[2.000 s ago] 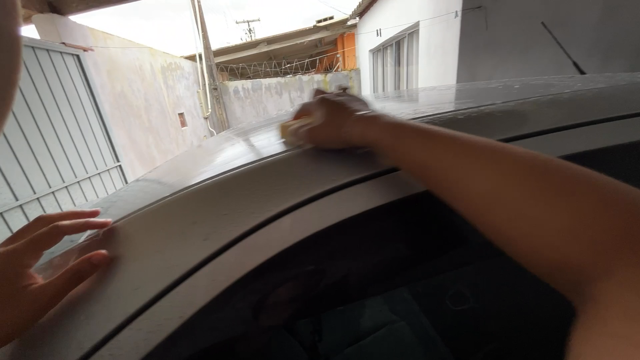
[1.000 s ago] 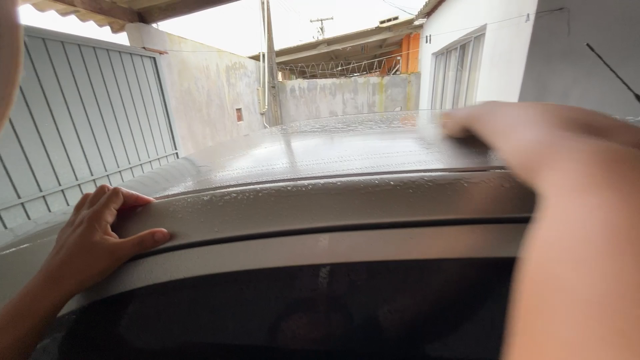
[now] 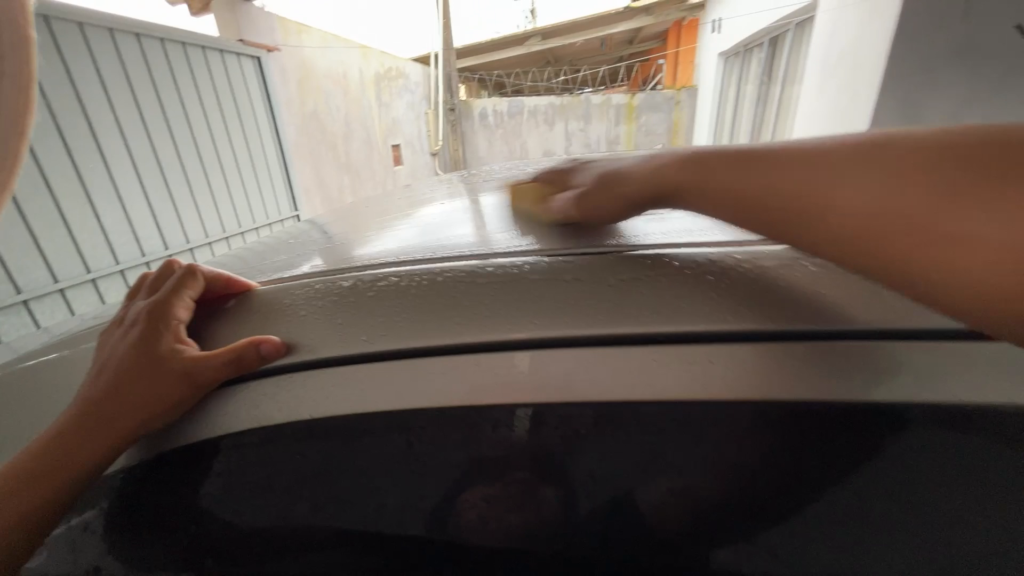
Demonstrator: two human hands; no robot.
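My right hand [image 3: 604,192], blurred by motion, reaches across from the right and grips a yellow sponge [image 3: 534,202] against the wet car roof [image 3: 432,224]. Water drops dot the roof's painted side rail [image 3: 448,296]. On the left, my left hand [image 3: 180,336] rests on the roof edge with its thumb and fingers apart, holding nothing. Below both hands runs the door frame [image 3: 560,372] above a dark side window [image 3: 560,480]. The sponge's underside is hidden.
A grey metal gate [image 3: 160,144] stands at the left. Behind the car are a stained wall [image 3: 560,124] topped with coiled wire, a utility pole [image 3: 450,96], and a white house wall with a window [image 3: 764,76] at the right.
Since one second ago my right hand has moved left over the roof, and the yellow sponge shows in it again. My left hand stays on the roof edge.
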